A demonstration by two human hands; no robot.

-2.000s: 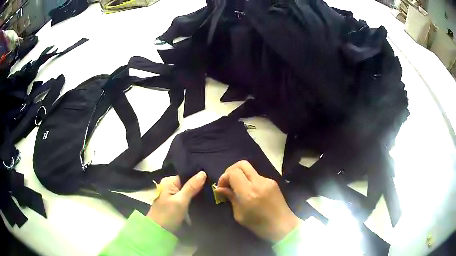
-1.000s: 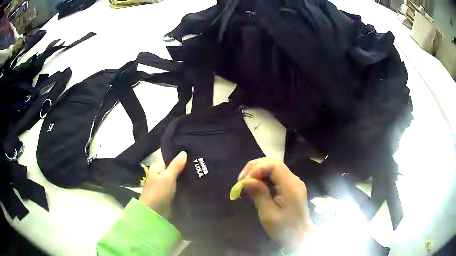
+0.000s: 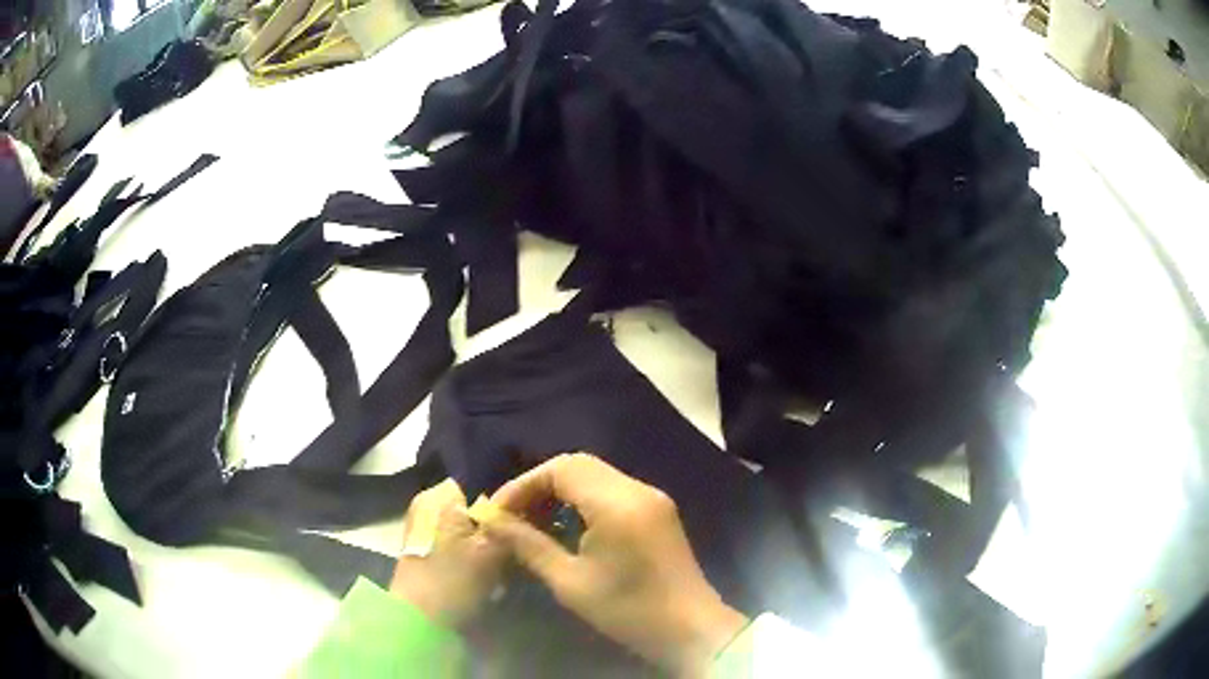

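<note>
A black bag lies in front of me, its logo not visible. My left hand is at its near left part, with a pale yellow piece of tape on it. My right hand pinches a small yellow piece of tape between thumb and forefinger, right against the fingers of my left hand. The left fingertips are partly hidden, so I cannot tell whether they grip the bag.
A black crescent bag with straps lies at the left. Black straps with metal rings are at the far left edge. A large heap of black bags lies beyond my hands. Khaki items are at the back left.
The right hand has carried the yellow tape left to the left hand. The bag's white logo showed a second ago and is now out of sight. The view has shifted slightly.
</note>
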